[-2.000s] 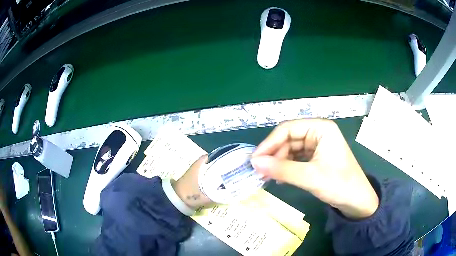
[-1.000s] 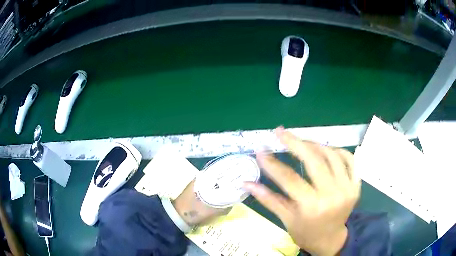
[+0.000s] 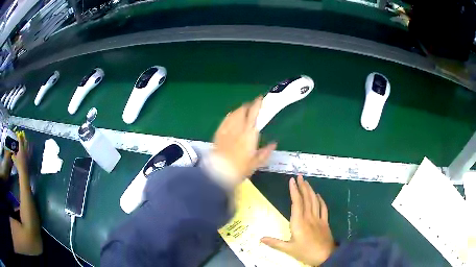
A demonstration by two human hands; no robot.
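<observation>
My left hand (image 3: 237,141) is blurred and reaches over the white edge strip to the belt. Its fingers overlap the handle end of a white handset (image 3: 284,99) with a black panel; whether they grip it I cannot tell. My right hand (image 3: 310,224) is open with fingers spread, over the right side of the yellow label sheet (image 3: 250,211), which is partly hidden by my left sleeve. A second handset (image 3: 159,169) lies on the dark green worktop left of my left hand, its black panel up, partly covered by my sleeve.
Several handsets lie on the green belt (image 3: 209,62). A dispenser bottle (image 3: 99,146), a smartphone (image 3: 79,185) with white cable and a white scrap (image 3: 51,156) are at left. Another person's arm (image 3: 26,208) is far left. White sheets (image 3: 433,214) lie beside the post (image 3: 463,161).
My left hand has moved from the worktop up to the belt, with a handset now at its fingers. My right hand has come down and left onto the label sheet. The view has shifted left.
</observation>
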